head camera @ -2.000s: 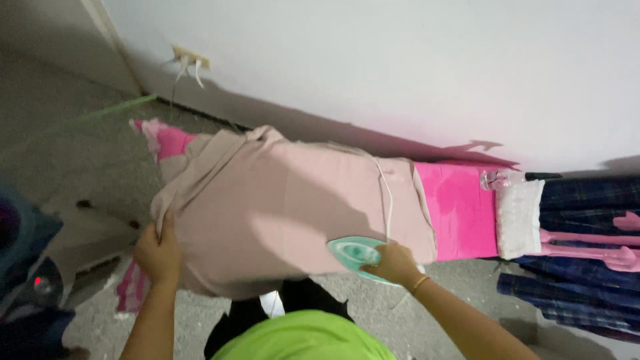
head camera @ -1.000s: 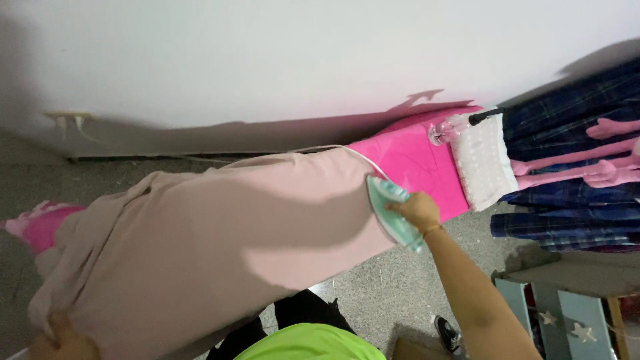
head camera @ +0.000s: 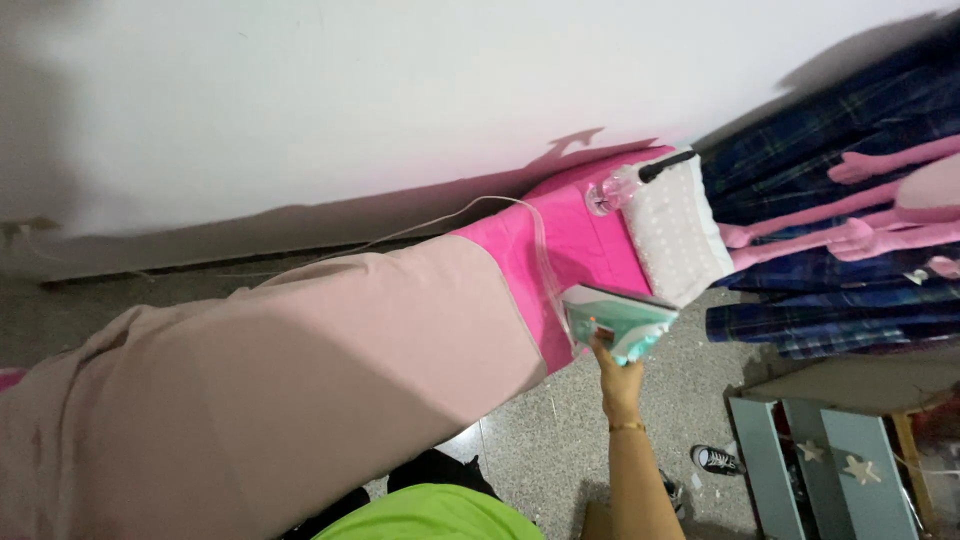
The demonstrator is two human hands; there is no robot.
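Note:
In my right hand is a teal and white clothes iron, held up at the near edge of the pink ironing board, right of the cloth. A small orange light shows on the iron. Its white cord loops over the board and back along the wall. A beige-pink cloth lies spread over most of the board, fairly smooth at its right end and folded at the far left. My left hand is out of view.
A clear spray bottle with a black part and a folded white dotted cloth lie at the board's right end. Beyond hang dark plaid garments and a pink long-limbed plush toy. Below right are grey-blue drawers and a sneaker.
My right hand has moved the iron off the cloth to the right, toward the folded white cloth. My left hand, on the cloth's left part before, has left the view. The view has shifted right.

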